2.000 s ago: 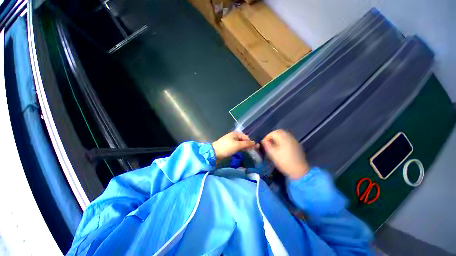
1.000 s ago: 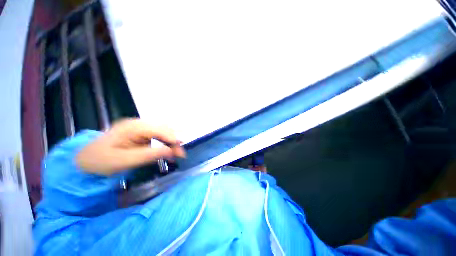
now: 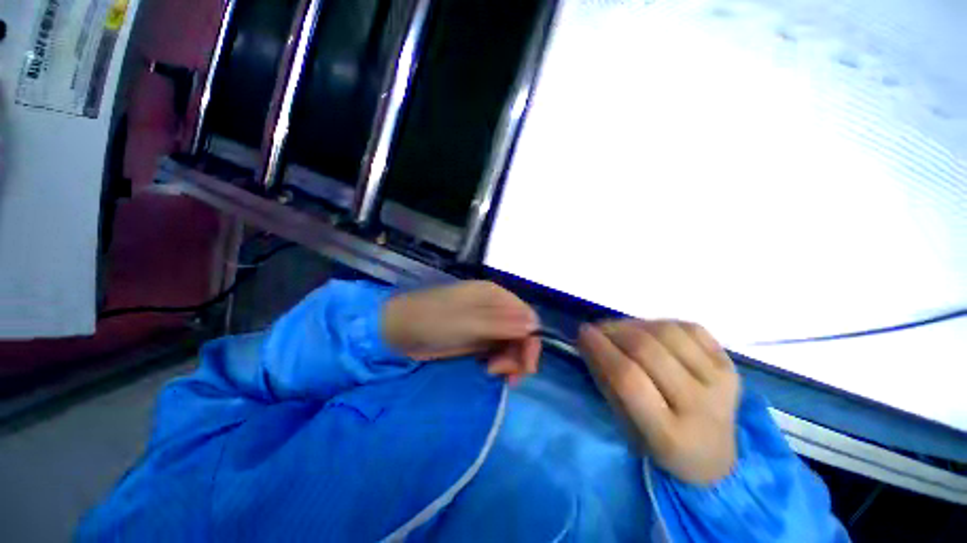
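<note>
A bright white panel (image 3: pixel 721 191) with rows of small dots at its upper right lies on the conveyor in front of me. My left hand (image 3: pixel 467 323) and my right hand (image 3: pixel 673 392) are at the panel's near left corner, close to my body. A thin dark strip (image 3: pixel 912 327) passes between my fingertips, and its long free part curves over the panel to the right. Both hands pinch the strip. The fingers are slightly blurred.
Shiny metal rollers (image 3: pixel 389 117) stand left of the panel. The silver conveyor rail (image 3: pixel 308 233) runs along my side and shows again at the lower right (image 3: pixel 869 456). A white cabinet or box with labels (image 3: pixel 58 191) is at the far left. A black cable hangs beside it.
The view has swung from the side table to the white panel and its left corner. My hands have come together at the corner, with a dark strip now between them.
</note>
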